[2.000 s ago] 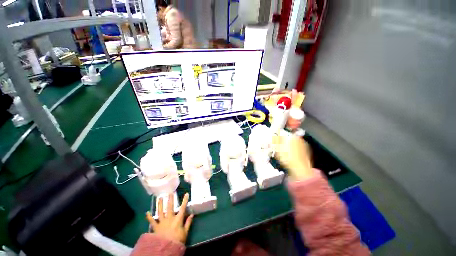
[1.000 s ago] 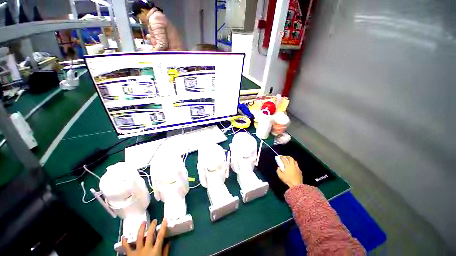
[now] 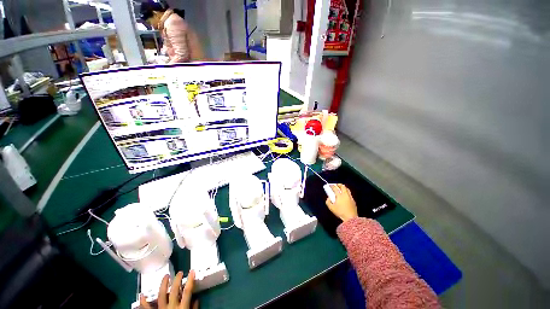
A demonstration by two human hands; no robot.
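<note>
Four white pan-tilt cameras stand in a row: the leftmost (image 3: pixel 140 238), the second (image 3: pixel 196 229), the third (image 3: pixel 248 205) and the rightmost (image 3: pixel 288 190). My left hand (image 3: pixel 173 293), cut off by the bottom edge, lies with fingers apart on the leftmost camera's base. My right hand (image 3: pixel 342 204) rests over the white mouse (image 3: pixel 329 192) on the black mouse pad (image 3: pixel 362 196). The monitor (image 3: pixel 187 114) behind the cameras shows four camera views.
A white keyboard (image 3: pixel 241 171) lies behind the cameras. Yellow tape (image 3: pixel 280 145) and white and pinkish containers (image 3: pixel 327 145) stand right of the monitor. A bulky black box (image 3: pixel 42 265) is at left. A blue bin (image 3: pixel 425 253) is at right. A person (image 3: pixel 175 36) stands behind.
My right hand has moved from beside the rightmost camera onto the mouse. My left hand has stayed at the leftmost camera's base. The view has shifted, so the cameras appear further left.
</note>
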